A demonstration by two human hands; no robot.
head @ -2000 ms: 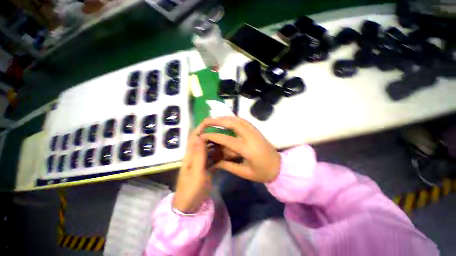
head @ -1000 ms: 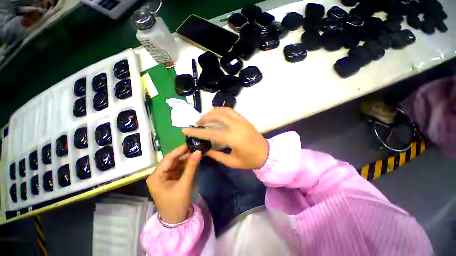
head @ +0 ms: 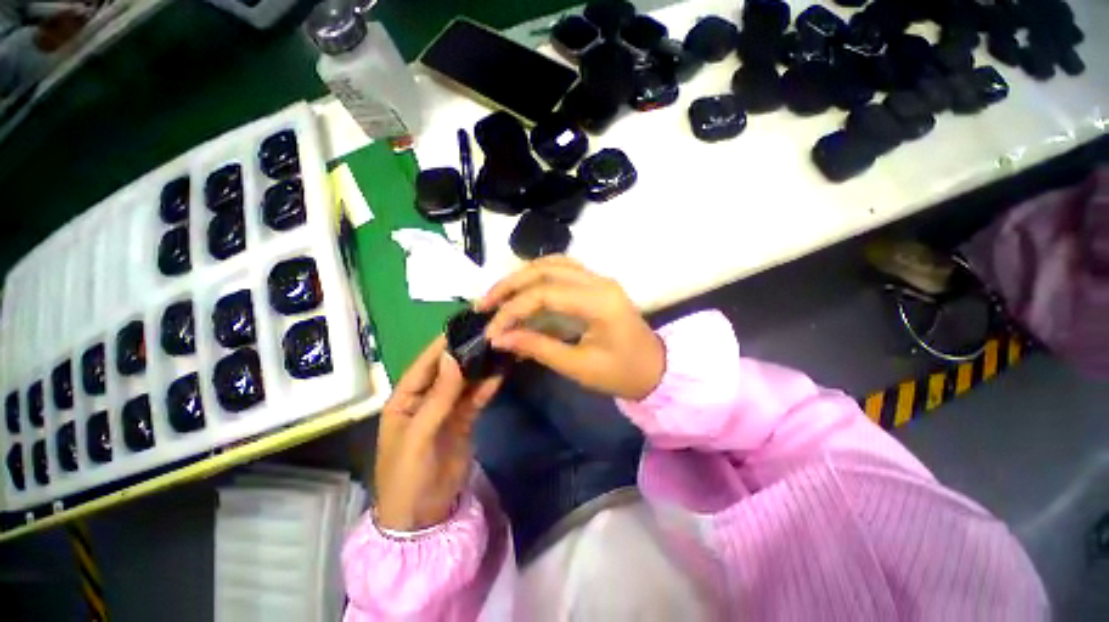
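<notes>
A glossy black case (head: 472,345) is held between both hands above the front edge of the bench. My left hand (head: 426,431) grips it from below and the left with thumb and fingers. My right hand (head: 578,322) has its fingertips on the case's upper right side. A white crumpled wipe (head: 435,265) lies on the green mat (head: 407,318), just behind the hands. The white tray (head: 97,286) at the left holds rows of black cases. Whether the held case is open cannot be told.
Loose black cases (head: 606,174) lie behind and right, beside a black pen (head: 471,201). A translucent bottle (head: 369,83) and a flat black rectangle (head: 499,69) stand farther back. White ribbed trays (head: 282,547) are below the bench. Another person's pink sleeve (head: 1058,267) shows at right.
The case has turned in my fingers since one second ago, and my right fingertips have shifted on it. Against the oldest frame, the camera view has moved, so the bench appears shifted left.
</notes>
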